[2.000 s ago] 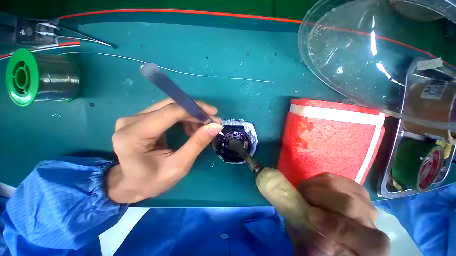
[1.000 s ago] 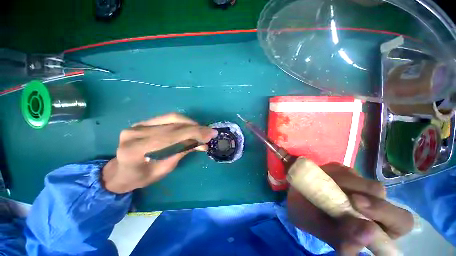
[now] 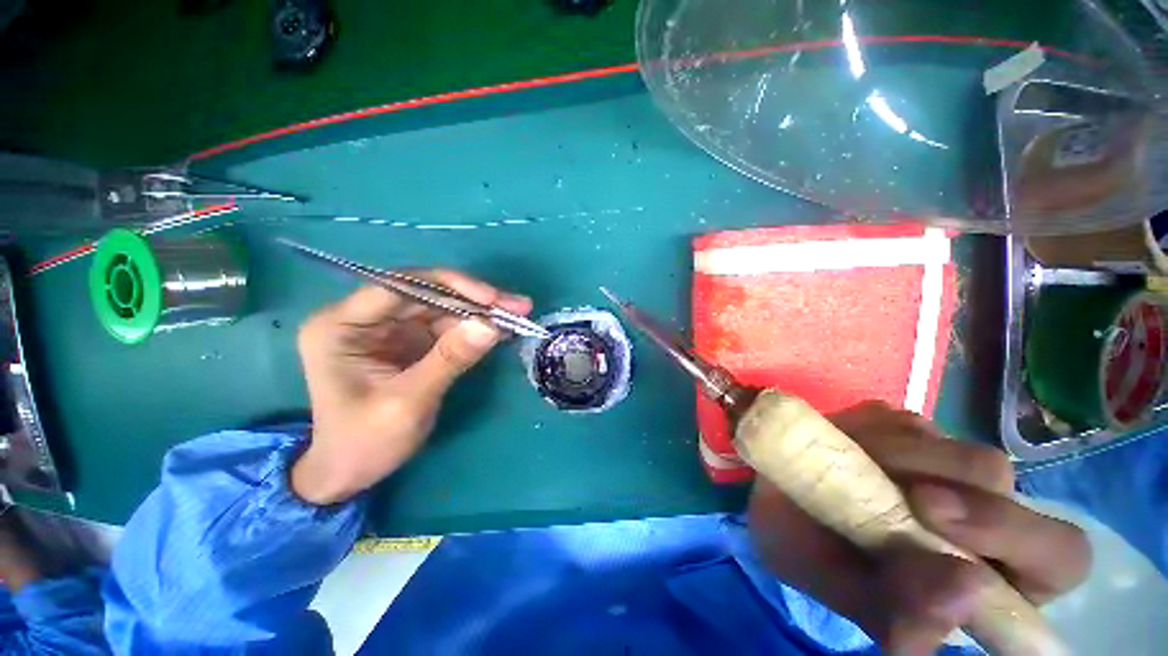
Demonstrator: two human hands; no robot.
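Note:
A small round black workpiece (image 3: 575, 365) with a lighter centre sits on a whitish round pad (image 3: 620, 336) on the green mat. My left hand (image 3: 384, 372) holds silver tweezers (image 3: 410, 285), their tip at the upper left rim of the workpiece; I cannot tell if it touches. My right hand (image 3: 916, 513) holds a soldering iron (image 3: 820, 461) by its cream, tape-wrapped handle. The iron's thin tip is in the air to the upper right of the workpiece, apart from it.
A red sponge (image 3: 807, 333) with white strips lies beside the iron. A clear plastic hood (image 3: 833, 115) overhangs the upper right. A metal tray (image 3: 1016, 372) holds tape rolls at the right. A green-flanged solder spool (image 3: 124, 286) stands left. Black round parts (image 3: 301, 32) lie on the dark green strip.
The iron tip has left the workpiece and moved up and right. My left hand has turned the tweezers and their tip is at the workpiece's rim. The view has shifted.

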